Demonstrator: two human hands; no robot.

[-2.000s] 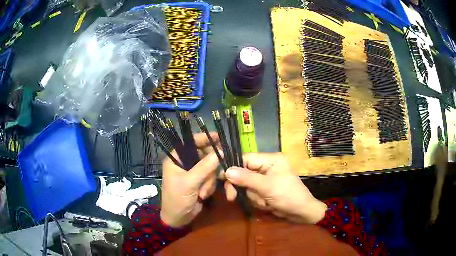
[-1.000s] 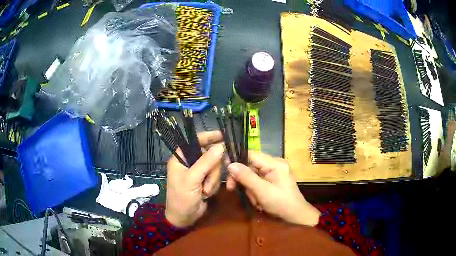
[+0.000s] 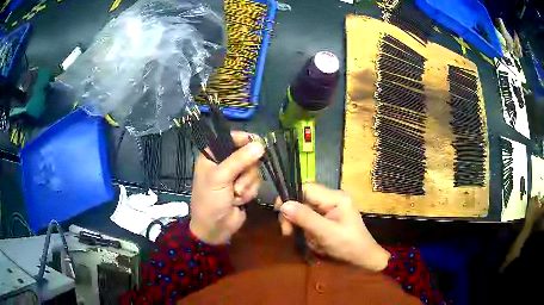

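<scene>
My left hand is bare and closed around a fanned bundle of black wire pieces with brass tips pointing up. My right hand is bare and pinches a smaller bunch of black wire pieces between thumb and fingers, tips up, lower ends hanging below the hand. The hands are close together in front of my body, with the two bunches apart at the tips. Behind my right hand lies a hot air gun with a lime-green body and dark purple nozzle.
A wooden board with two rows of black wires lies right. A blue tray of brass-coloured parts and a clear plastic bag are beyond my left hand. A tilted blue tray and white glove or cloth lie left. A person's hand shows far right.
The left bundle has moved up and slightly away from the right bunch. The right bunch's tips lean further left. The camera view has shifted, moving the bench items in the picture.
</scene>
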